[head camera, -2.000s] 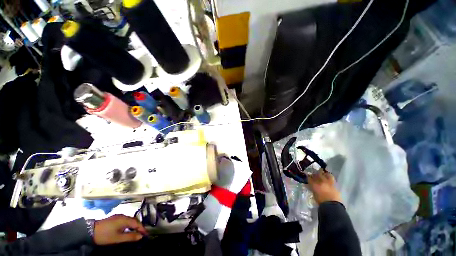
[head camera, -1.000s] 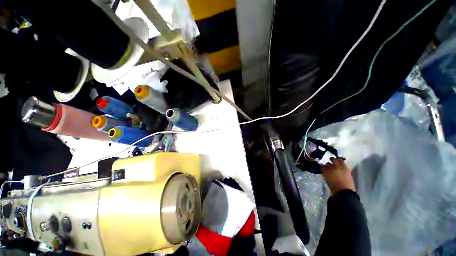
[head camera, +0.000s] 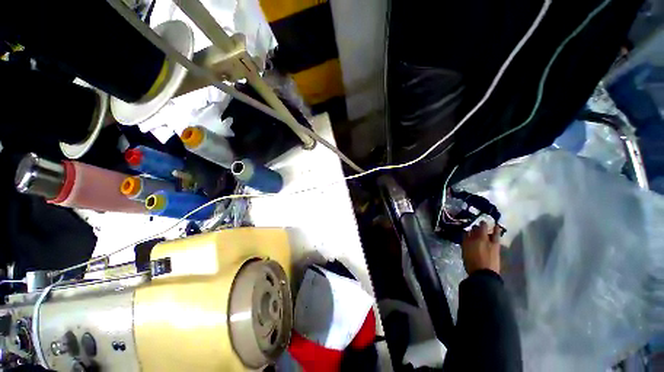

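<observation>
My right hand [head camera: 481,248] is at the right of the sewing machine, low over the clear plastic bag [head camera: 575,240]. Its fingers are closed on a black looped band [head camera: 469,212], which lies bunched at the bag's left edge. Small white bits show among the black loops; what they are I cannot tell. A thin green cord [head camera: 540,98] runs down to the band. My left hand is not in view. The cream sewing machine [head camera: 196,305] fills the lower left, with its handwheel [head camera: 260,312] facing right.
Small thread spools [head camera: 207,145] and a pink flask [head camera: 95,187] lie behind the machine. Large black cones [head camera: 109,43] are at upper left. A white cable [head camera: 466,116] crosses the view. A black bar [head camera: 422,269] stands between table edge and bag. Red-and-white cloth [head camera: 331,312] is beside the handwheel.
The view has moved closer to the handwheel and spools, and my left hand has gone out of it. My right hand stays at the band, whose open loops are now more bunched.
</observation>
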